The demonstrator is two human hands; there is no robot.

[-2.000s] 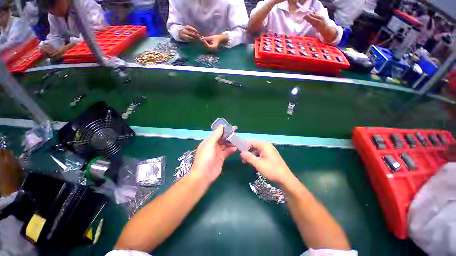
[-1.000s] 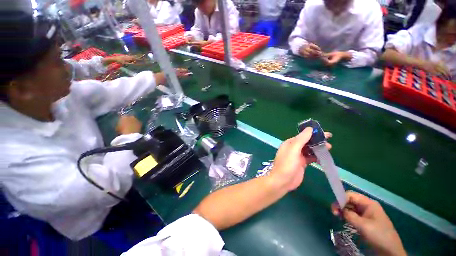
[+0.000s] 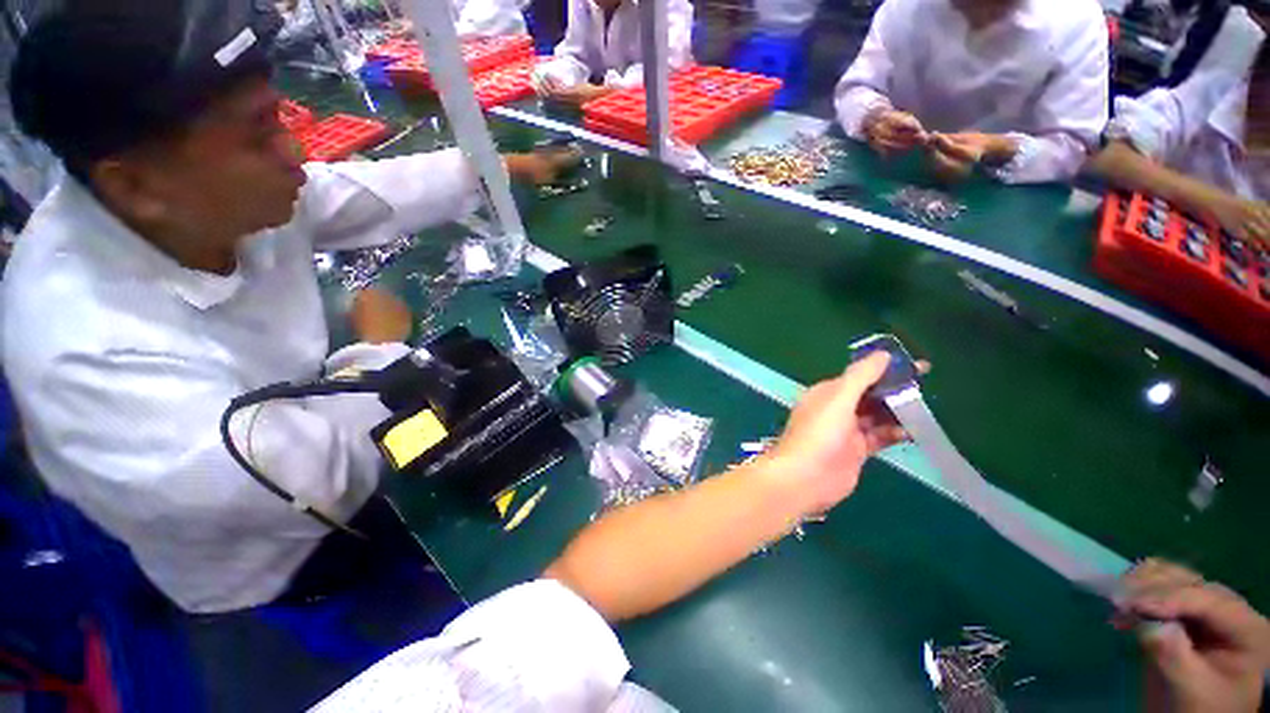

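Note:
My left hand (image 3: 836, 432) grips a dark watch head (image 3: 883, 368) with a silver-grey rim, above the pale belt edge. A long flexible silver-grey band (image 3: 996, 508) runs from it down to the right. My right hand (image 3: 1201, 634), cut off by the right edge, pinches the band's far end. The band is stretched out between both hands. A heap of thin silver parts (image 3: 967, 671) lies on the green bench below the band. Another small heap is partly hidden behind my left hand and forearm.
A black fan (image 3: 613, 309), a spool (image 3: 591, 386), clear bags (image 3: 671, 443) and a black bench unit (image 3: 474, 418) with a cable stand to the left. A person in white sits beyond. The green conveyor (image 3: 836, 300) carries several watches. Red trays (image 3: 683, 105) and people line the far side.
The view has swung left, bringing the neighbouring person into sight. My right hand has moved away from my left, to the right, drawing the band out straight.

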